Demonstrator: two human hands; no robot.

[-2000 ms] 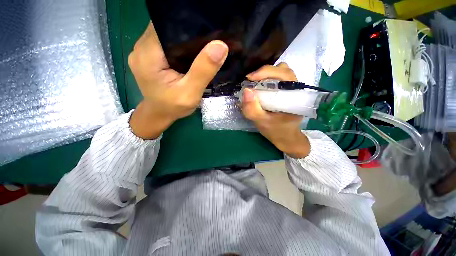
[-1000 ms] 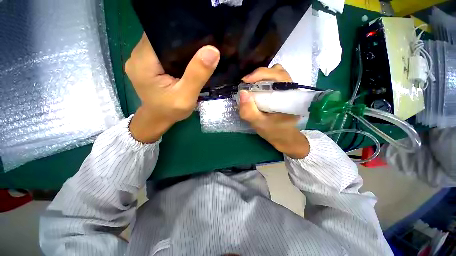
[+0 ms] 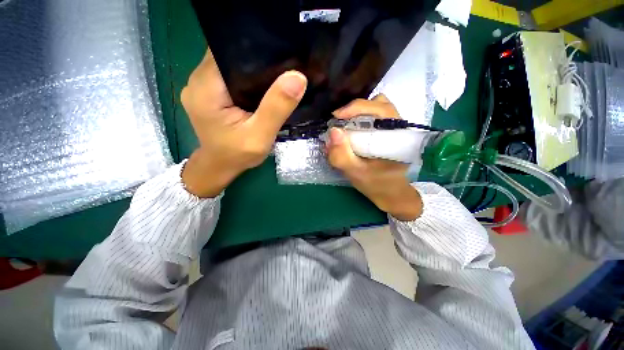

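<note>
A black glossy screen assembly [image 3: 301, 55] with a small white label fills the top centre, its far end cut off by the frame. My left hand [image 3: 236, 123] grips its near left corner, thumb on top. My right hand [image 3: 373, 154] is closed around a white dispensing syringe [image 3: 390, 144], held level at the screen's near narrow end; its tip is hidden by the fingers. A small clear-and-black switch [image 3: 362, 123] lies along the barrel. A green adapter head [image 3: 445, 152] joins the barrel to clear air hoses [image 3: 527, 167]. Under the screen's near edge shows a silvery bubble sheet [image 3: 301, 163].
Bubble-wrap sheets [image 3: 82, 123] lie stacked at left on the green bench [image 3: 294, 212]. At right stands a black controller [image 3: 505, 89] with a red display, a cream card [image 3: 547, 89] and a white adapter [image 3: 568, 101]. Another person's sleeve [image 3: 571, 215] shows at the right edge.
The view shifts slightly. The white label on the screen has come into view at the top. Both hands keep their grips, and the syringe stays at the screen's near end.
</note>
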